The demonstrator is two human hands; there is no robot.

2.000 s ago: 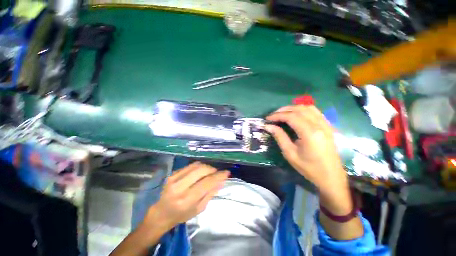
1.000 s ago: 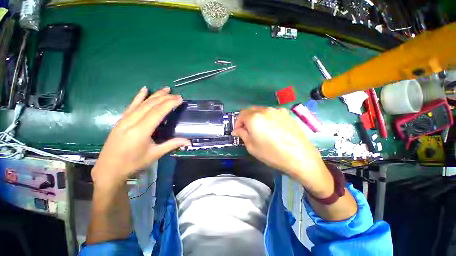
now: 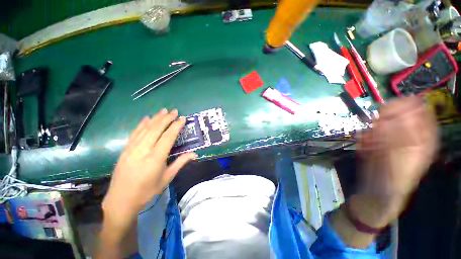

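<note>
An opened phone (image 3: 215, 126) lies at the bench's front edge, its white and black patched board and a dark block with white print showing. My left hand (image 3: 144, 159) is on its left end, fingers over the back side and thumb along the front side, hiding that end. My right hand (image 3: 397, 152) is blurred at the right, off the phone; whether it holds anything cannot be told. A thin black display assembly (image 3: 81, 103) lies tilted at the left. Silver tweezers (image 3: 162, 81) lie behind the phone.
A black frame (image 3: 31, 106) lies far left above white cables (image 3: 15, 179). An orange screwdriver (image 3: 288, 23) hangs at the back. A red square (image 3: 251, 82), pink tube (image 3: 280, 100), small white bits (image 3: 336, 119), white cup (image 3: 392, 51) and multimeter (image 3: 424, 71) are at the right.
The dark panel has gone from over the phone, and a display assembly now lies at the left. My right hand has left the phone and moved right. The camera view has shifted.
</note>
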